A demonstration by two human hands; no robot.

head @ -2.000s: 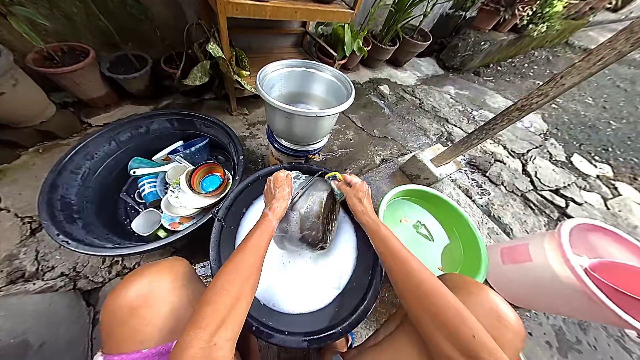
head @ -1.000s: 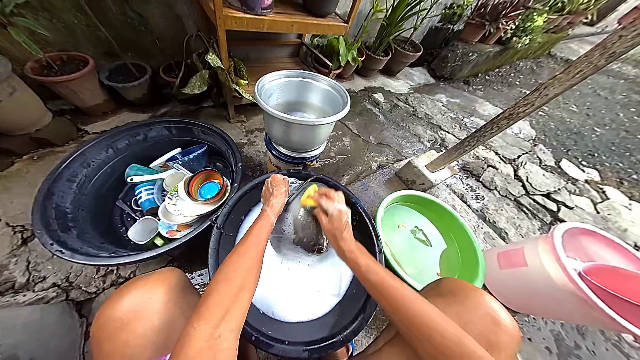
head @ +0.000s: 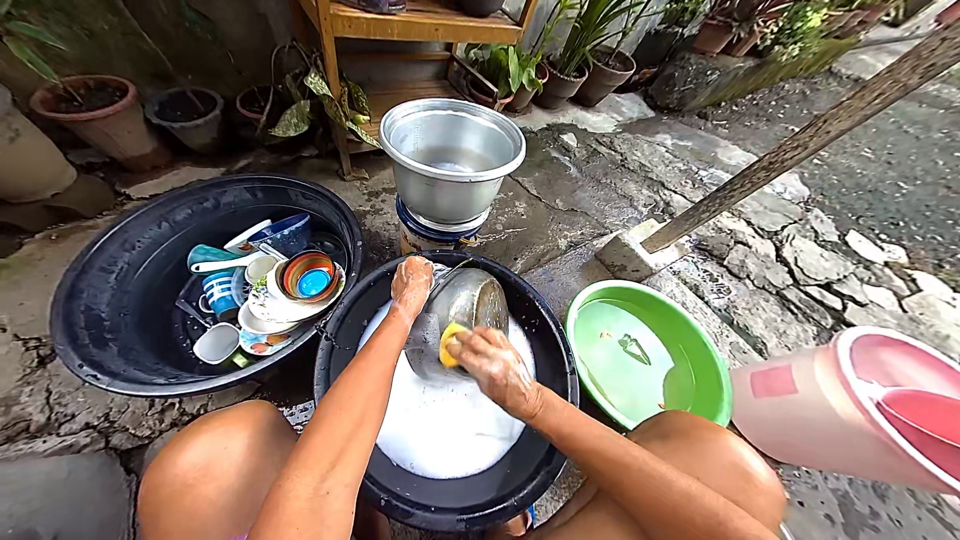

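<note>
A black plastic basin (head: 551, 450) with white suds (head: 442, 435) stands between my knees. At its back left rim my left hand (head: 412, 285), wet with foam, grips the edge of a metal pot (head: 469, 296), which is tilted over the suds. My right hand (head: 496, 369) presses a yellow sponge (head: 450, 345) against the pot's lower side. The pot's far edge rests near the basin's back wall, and part of its surface is hidden by my right hand.
At left, a larger black basin (head: 112, 315) holds cups, bowls and plates. A silver pot (head: 450, 187) stands on a container behind. Right are a green basin (head: 697, 337) of water, a pink bucket (head: 795, 405) and a slanted wooden pole (head: 795, 150) in a concrete block.
My right hand with the yellow sponge has moved from the pot's upper right edge down to its lower side. The pot's tilt has changed. My left hand has stayed at the back of the basin.
</note>
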